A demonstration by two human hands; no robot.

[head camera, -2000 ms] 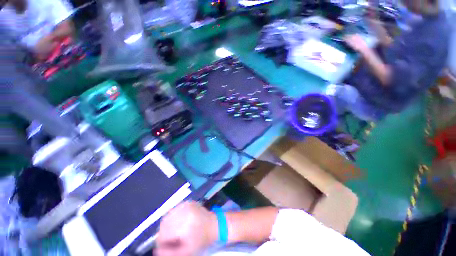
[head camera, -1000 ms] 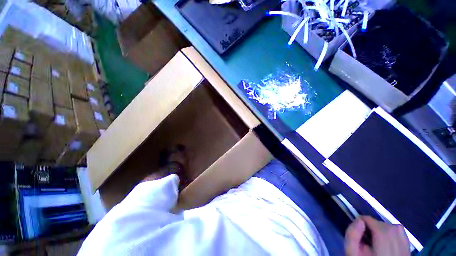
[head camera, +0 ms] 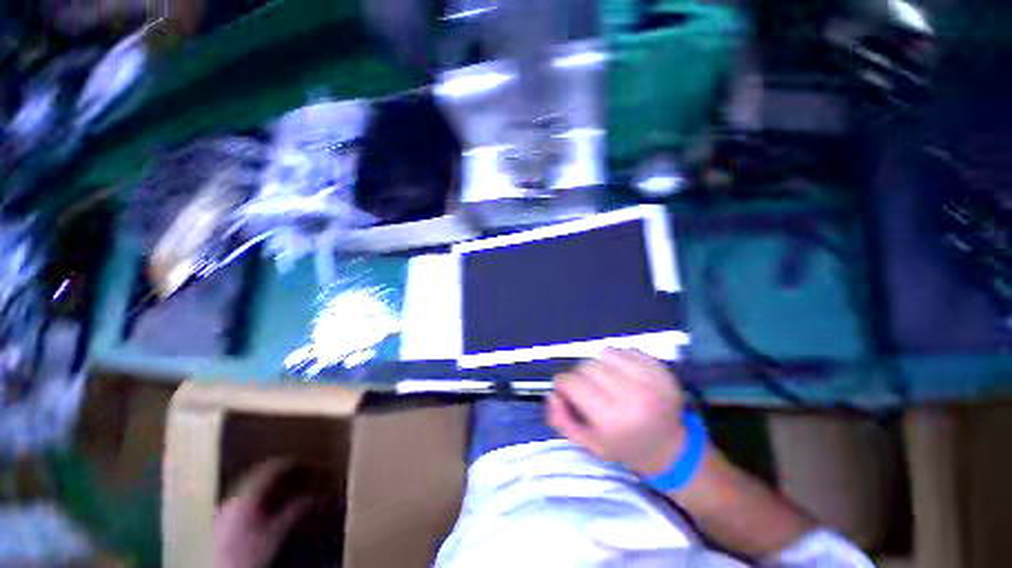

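Note:
My left hand (head camera: 261, 516) is inside the open cardboard carton (head camera: 411, 483) below the bench edge at the lower left. Its fingers look spread, but it is blurred and I cannot tell whether it holds anything. My right hand (head camera: 621, 411), with a blue band at the wrist, is at the front edge of the black board with white edges (head camera: 555, 291). Its fingers are curled and nothing shows in them, though their undersides are hidden. A glittering pile of small clear parts (head camera: 353, 324) lies on the green bench left of the board.
Behind the board are a heap of small black parts (head camera: 408, 159), a white-grey feeder (head camera: 533, 166) and a green box (head camera: 666, 94). White strips (head camera: 294, 205) are at the back left. Black cables (head camera: 732, 305) loop at the right. Another carton (head camera: 832, 466) is below the bench at the right.
The view has swung back from the left-hand carton towards the bench front. My left hand is still in the carton, its fingers now more visible. My right hand remains by the board's front edge.

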